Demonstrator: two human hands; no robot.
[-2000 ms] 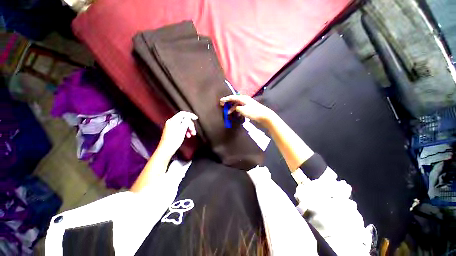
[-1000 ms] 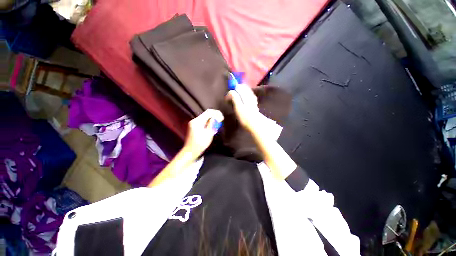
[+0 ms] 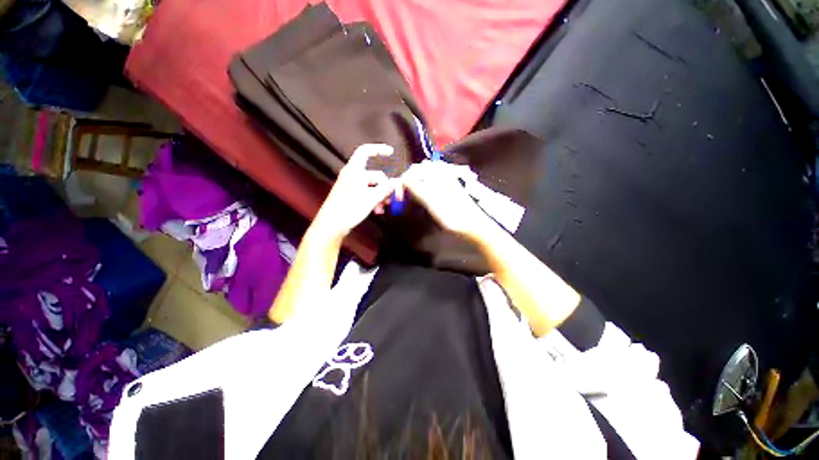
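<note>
A thick folded bundle of dark brown panels (image 3: pixel 328 85) lies across the red-covered table, its near end against my top. It is gathered narrow under my hands. A blue tie strip (image 3: pixel 396 204) shows in small parts between and beside my fingers. My left hand (image 3: pixel 364 189) holds the strip at the bundle's middle, thumb and forefinger bent. My right hand (image 3: pixel 440 193) is closed on the strip beside it, fingertips touching or nearly touching my left hand's. A white paper label (image 3: pixel 497 205) sticks out beyond my right hand. The knot itself is hidden.
The red-covered table (image 3: pixel 467 54) meets the black-covered table (image 3: pixel 664 180) on the right. A steam iron (image 3: pixel 738 377) with hoses stands at the lower right. Purple-and-white garments (image 3: pixel 215 225) lie on the floor at left, near a wooden stool (image 3: pixel 112 148).
My hands have come together at the bundle's middle, and the blue strip is pulled in close. The bundle is now pinched narrower, and the label shows more clearly. The view has shifted somewhat.
</note>
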